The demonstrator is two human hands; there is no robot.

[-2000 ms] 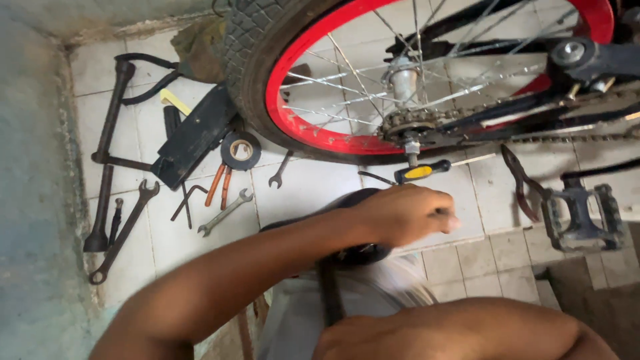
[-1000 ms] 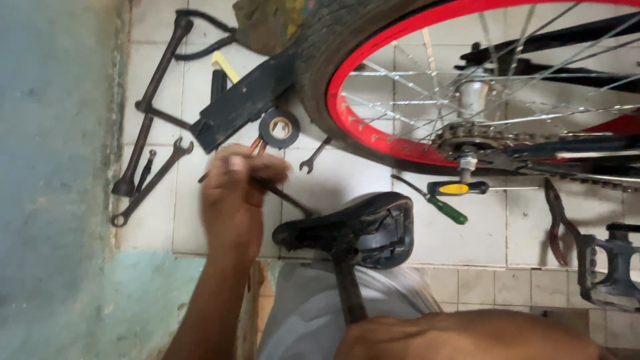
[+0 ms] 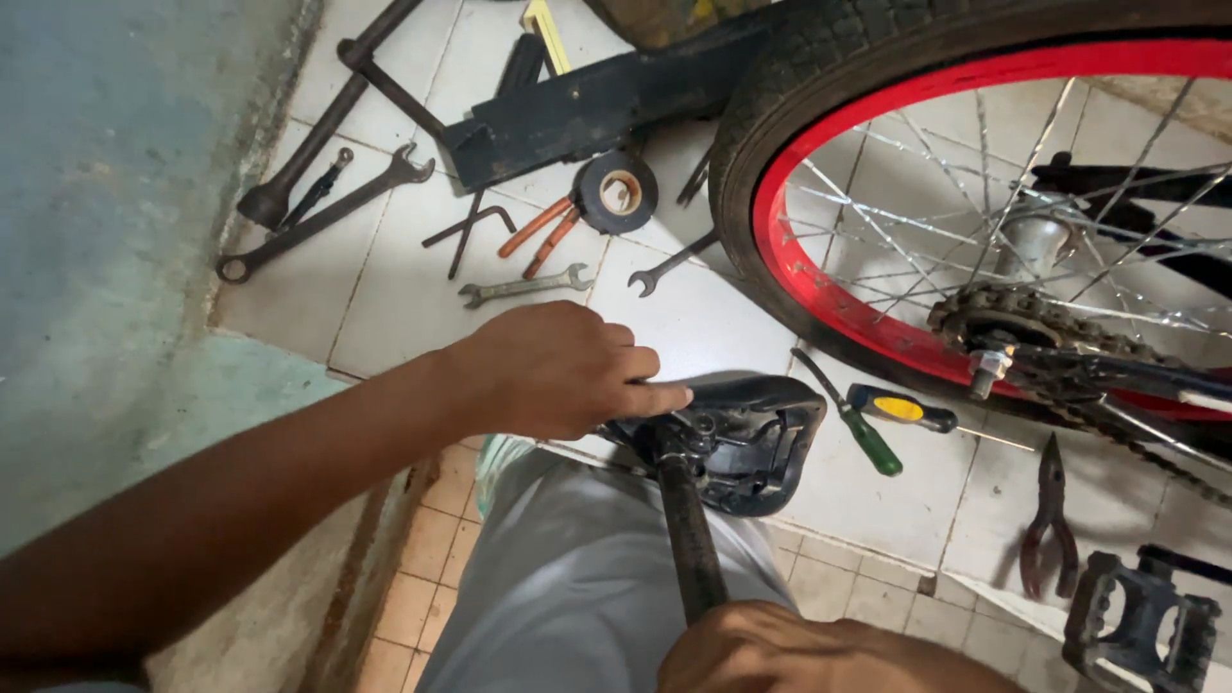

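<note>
A black bicycle saddle (image 3: 760, 452), underside up, lies near the tiled ledge's edge, above my grey-clad legs. My right hand (image 3: 760, 650) grips the dark seat post (image 3: 691, 539) fixed to the saddle. My left hand (image 3: 568, 371) is at the saddle's narrow end, its index finger stretched toward the clamp (image 3: 679, 433) and the other fingers curled. Whether it holds a tool is hidden. Above that hand lies a silver open-end wrench (image 3: 526, 285); another open-end wrench (image 3: 674, 265) lies partly under the tire.
A bicycle wheel with a red rim (image 3: 770, 192) and a pedal (image 3: 1141, 616) are at right. Nearby lie a yellow-black screwdriver (image 3: 900, 409), green-handled tool (image 3: 871, 441), pliers (image 3: 1049, 539), black tape (image 3: 621, 192), hex keys (image 3: 469, 231) and a long combination wrench (image 3: 322, 217).
My left hand has moved from left of the saddle, where it was one second ago, to its narrow end. Two seconds ago it was over the saddle. My right hand stays on the seat post.
</note>
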